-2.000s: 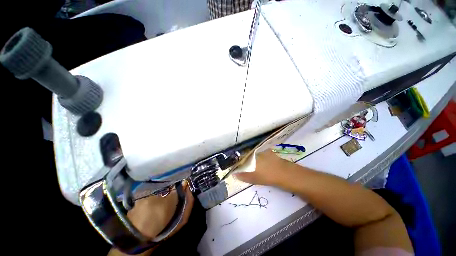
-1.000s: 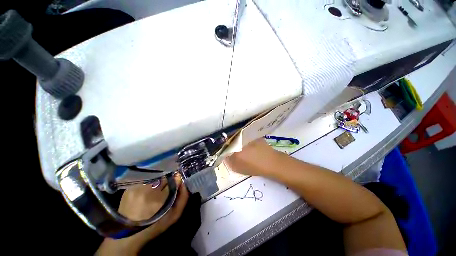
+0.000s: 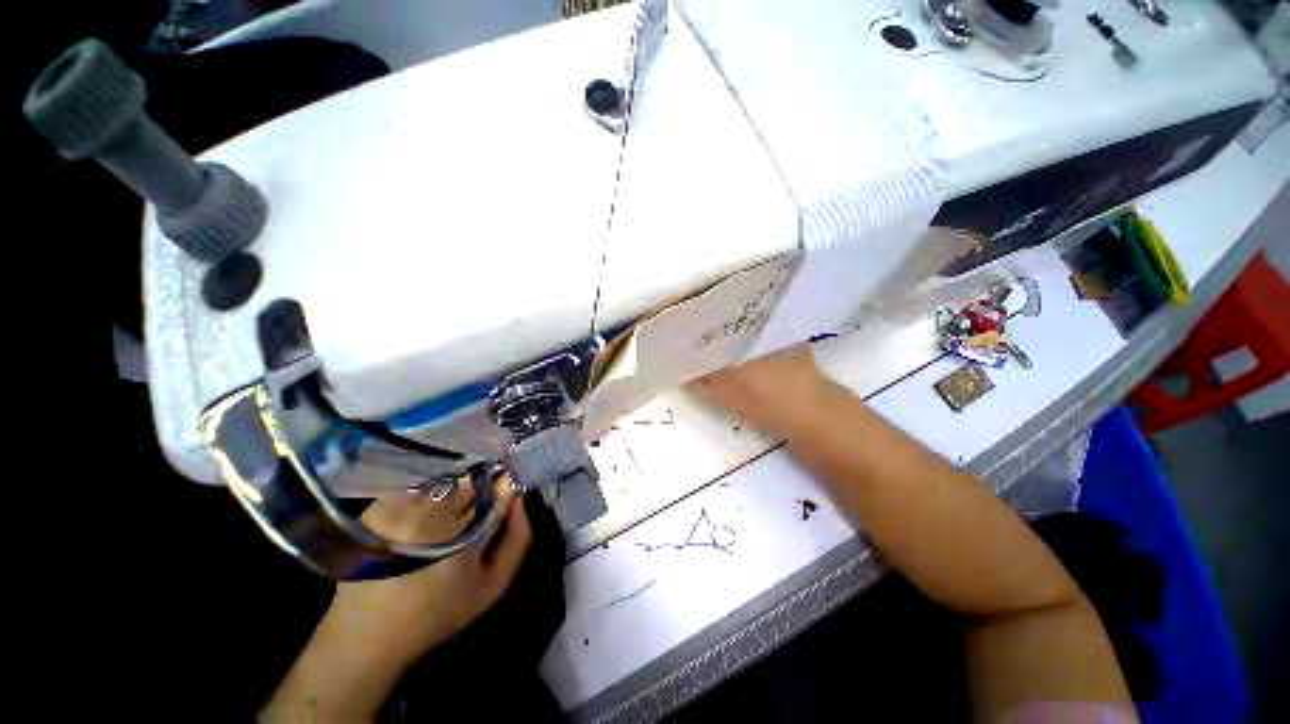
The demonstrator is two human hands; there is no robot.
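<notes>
The white sewing machine head point(image 3: 467, 198) fills the upper middle. Black fabric point(image 3: 488, 644) hangs over the table's left part and by my left wrist. My left hand point(image 3: 439, 573) is below the chrome guard point(image 3: 269, 488), fingertips by the needle area; the guard and machine partly hide it, and its grip is unclear. The metal tension assembly point(image 3: 531, 403) and grey plastic part point(image 3: 563, 467) are just right of the fingertips. My right hand point(image 3: 750, 389) reaches under the arm of the machine, behind the cardboard piece point(image 3: 700, 333); its fingers are hidden.
Dark loose threads point(image 3: 693, 535) lie on the white table point(image 3: 665, 601). A shiny cluster with red bits point(image 3: 983, 323), a small brown square point(image 3: 965, 386) and a yellow-green rimmed item point(image 3: 1157, 259) lie at right. A blue bin point(image 3: 1160, 566) and red stool point(image 3: 1224, 347) stand beyond the edge.
My right hand has moved right and further under the machine, away from the needle area. The blue-green snips no longer show. My left hand stays by the needle area. The view has shifted slightly.
</notes>
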